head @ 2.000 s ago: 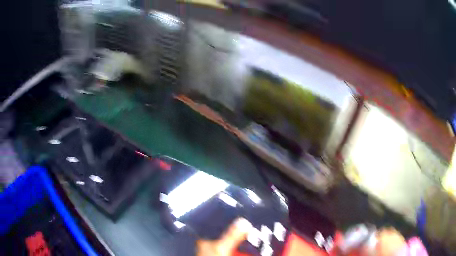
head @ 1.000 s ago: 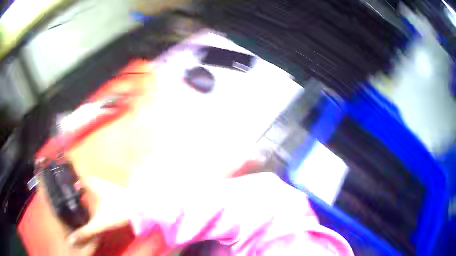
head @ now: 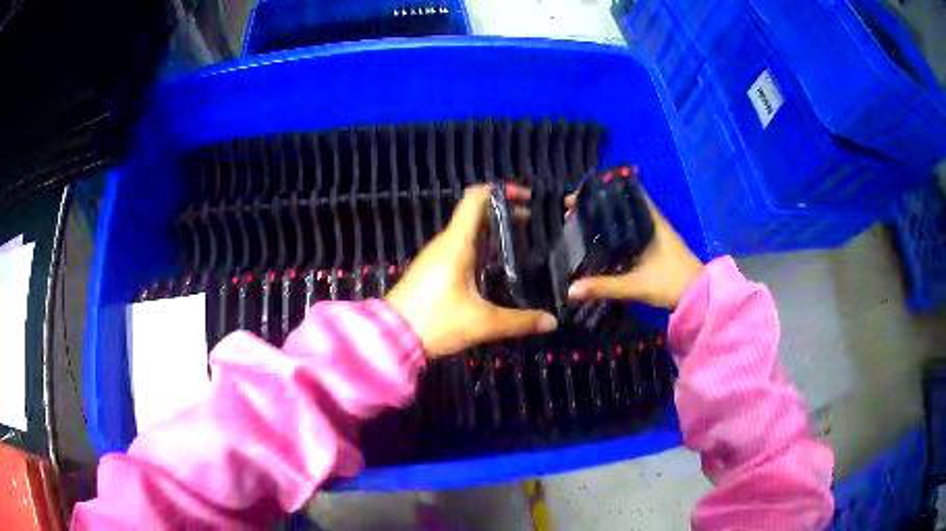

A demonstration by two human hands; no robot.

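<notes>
A large blue turnover bin (head: 394, 71) holds a black slotted foam divider (head: 342, 156) with ridged rows. Phones (head: 581, 379) stand on edge in the nearer rows, with small red spots at their tops. My left hand (head: 456, 285), bare with a pink sleeve, grips a phone (head: 504, 233) held upright over the divider. My right hand (head: 648, 264), bare with a pink sleeve, holds a stack of phones (head: 614, 220) on edge beside it. The exact number in each hand is unclear. The lower edges of the held phones are hidden.
A white paper sheet (head: 169, 358) lies in the bin's left part. Other blue bins (head: 726, 135) stand at the right, one with a white label. Another blue bin (head: 358, 23) is behind. A bench edge with white paper (head: 15, 322) and a red mat corner (head: 25, 493) is at the left.
The view has swung from the bench and red mat to the blue bin. Both hands are now over the bin, holding phones. Earlier frames are badly blurred.
</notes>
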